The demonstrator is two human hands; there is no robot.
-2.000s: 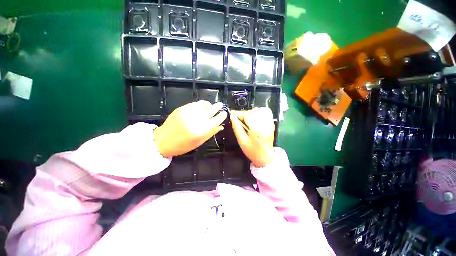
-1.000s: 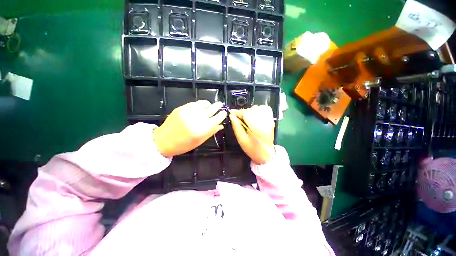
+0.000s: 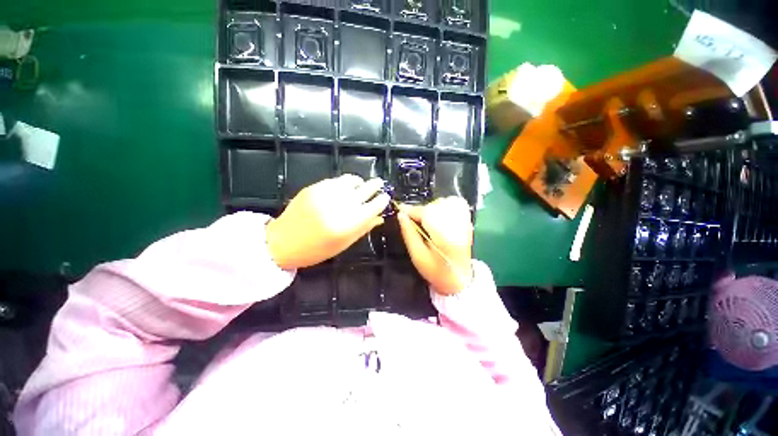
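My left hand (image 3: pixel 331 220) is closed on a small dark module (image 3: pixel 388 194) at its fingertips, above the black tray (image 3: pixel 248 140). My right hand (image 3: pixel 437 238) is just to the right, its fingers pinched on a thin, slim tool (image 3: pixel 426 238) whose tip is at the module. The hands hide most of the module and the tray pockets under them. A black square module with a round ring (image 3: pixel 415 175) lies in a pocket just above my right hand. More modules sit in the upper rows.
An orange fixture (image 3: pixel 553 170) with a dark nest stands right of the tray, a white lump (image 3: pixel 539 88) beside it and a paper label (image 3: pixel 725 51) on top. Stacked supply trays (image 3: pixel 674 230) and a pink fan-like grille (image 3: pixel 751 322) are at the far right.
My right hand has moved slightly down and right, and more of the module shows between the hands. My left hand keeps its hold. The whole view has shifted slightly.
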